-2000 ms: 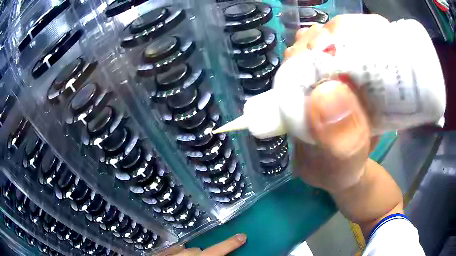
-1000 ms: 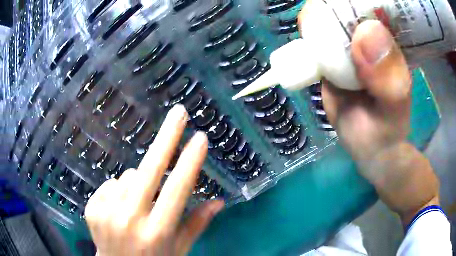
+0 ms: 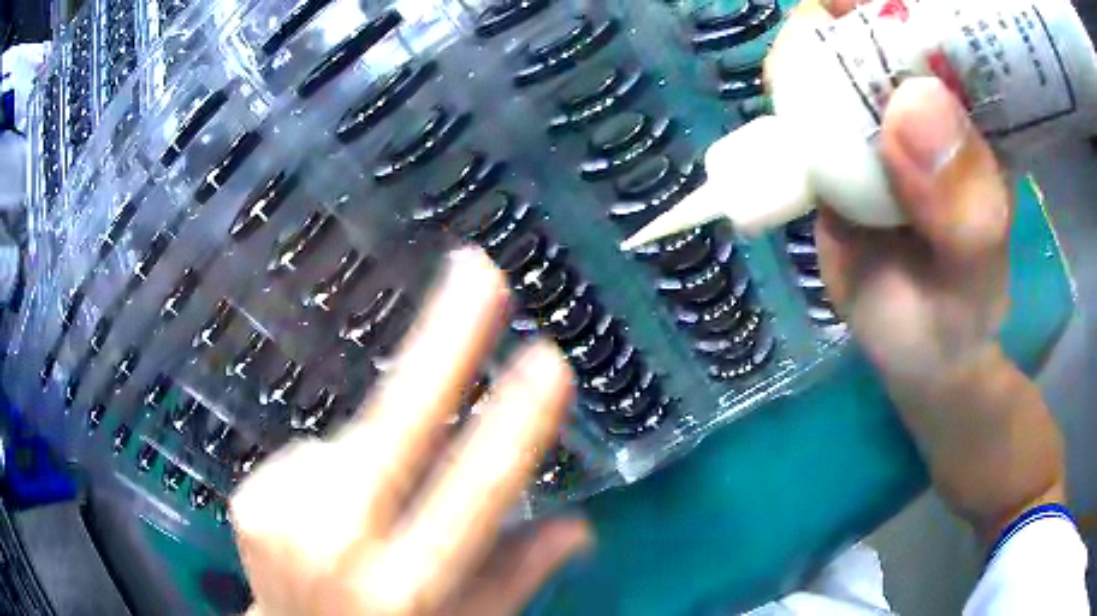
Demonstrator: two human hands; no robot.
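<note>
My right hand (image 3: 932, 229) is closed around a white glue bottle (image 3: 998, 72) with a printed label, held tilted at the upper right. Its pale pointed nozzle (image 3: 692, 217) points left, over or just above the clear tray (image 3: 722, 403). Whether the tip touches a part cannot be told. Rows of glossy black round parts (image 3: 710, 301) stand overlapping in the tray's channels. My left hand (image 3: 409, 481) is blurred over the tray's lower middle, fingers apart and extended toward a row of black parts (image 3: 577, 343). It holds nothing visible and hides some of the parts behind it.
The green mat (image 3: 782, 481) shows below and right of the tray. More clear trays with small parts stand at the far upper left. A blue object (image 3: 36, 463) and a dark grey item are at the left edge. Grey floor shows at the right.
My left hand has come from the bottom edge up over the tray, then slightly right. The bottle has moved up and right. The tray's view has shifted, showing more of its left side.
</note>
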